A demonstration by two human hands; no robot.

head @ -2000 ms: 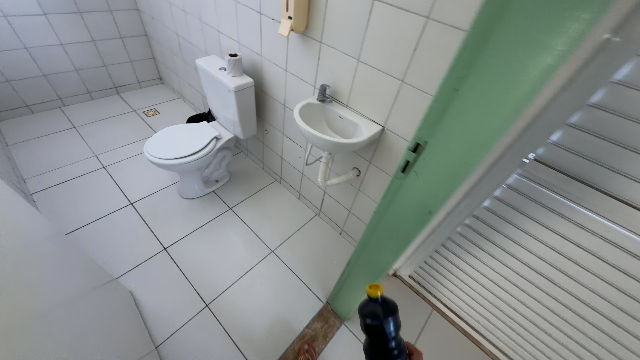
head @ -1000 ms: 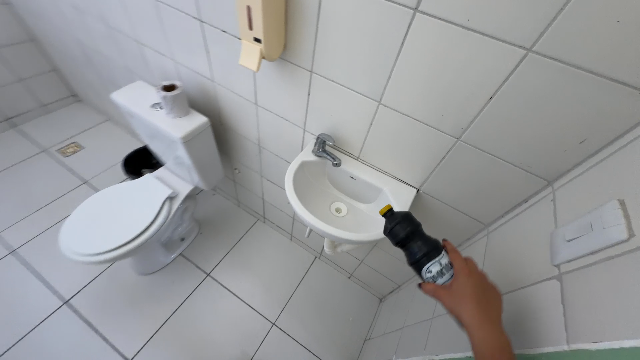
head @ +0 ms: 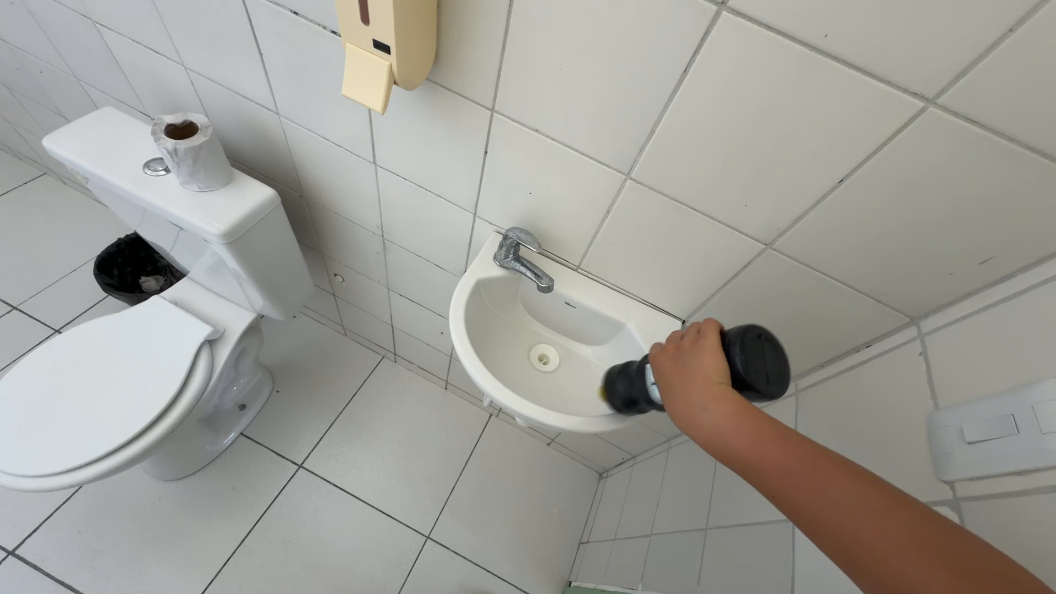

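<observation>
My right hand (head: 693, 371) grips a dark plastic bottle (head: 755, 363) around its middle, over the right side of a white wall-mounted washbasin (head: 495, 375). The bottle lies tilted, its base up to the right and its neck with a bit of yellow pointing down to the left toward the bowl. Whether the yellow cap is closed cannot be made out. A chrome faucet (head: 524, 260) stands at the basin's back left, and the round drain (head: 544, 357) shows in the bowl. My left hand is out of view.
Left of the basin stands a white toilet (head: 99, 388) with its lid down and a paper roll (head: 194, 157) on the tank. A black-lined bin (head: 132, 268) sits behind it. A cream dispenser (head: 388, 49) hangs on the tiled wall. At right is a light switch (head: 990, 429).
The bottle, upright near the doorway two seconds ago, is now over the basin and tipped neck down. One second ago its neck pointed up. The view has moved closer to the basin.
</observation>
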